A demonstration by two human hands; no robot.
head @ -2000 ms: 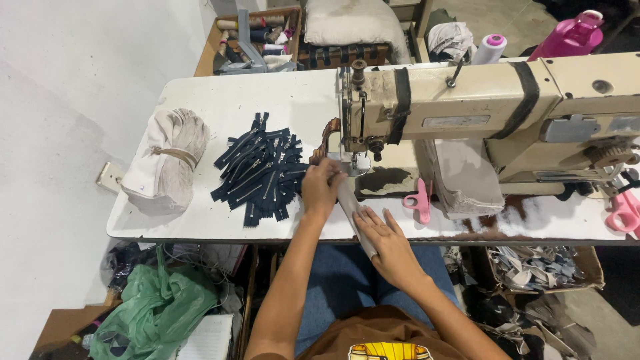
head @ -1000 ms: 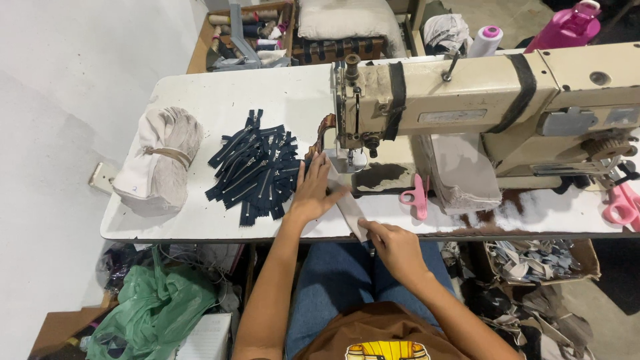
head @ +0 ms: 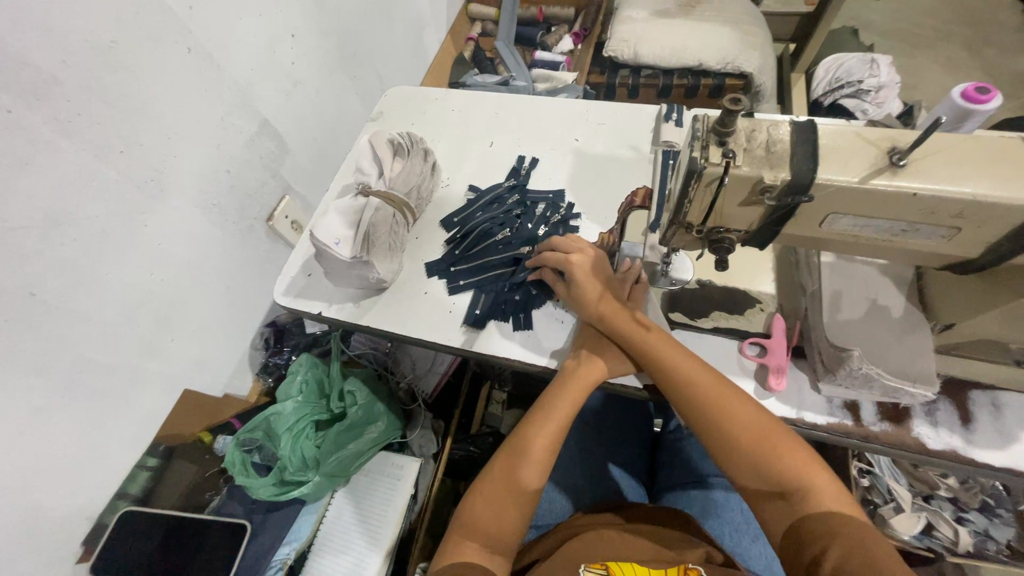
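Note:
My right hand (head: 578, 276) crosses over my left wrist, its fingertips at the right side of a pile of dark navy zippers (head: 504, 240); whether it grips one cannot be told. My left hand (head: 620, 320) lies partly hidden under the right forearm, its fingers on a light fabric strip (head: 654, 314) beside the presser foot (head: 672, 270) of a beige sewing machine (head: 880, 176). Behind the foot, a navy zipper (head: 663, 188) lies with a piece of light fabric (head: 670, 134).
A tied bundle of light fabric pieces (head: 376, 212) rests at the table's left. Pink thread snips (head: 772, 352) and stacked light fabric (head: 872, 328) lie under and before the machine arm. A green plastic bag (head: 316, 428), notebook (head: 360, 516) and phone (head: 172, 544) sit below the table.
My right hand has moved left from the fabric strip, across my left arm, to the zipper pile. A zipper now shows behind the presser foot. The view has shifted left.

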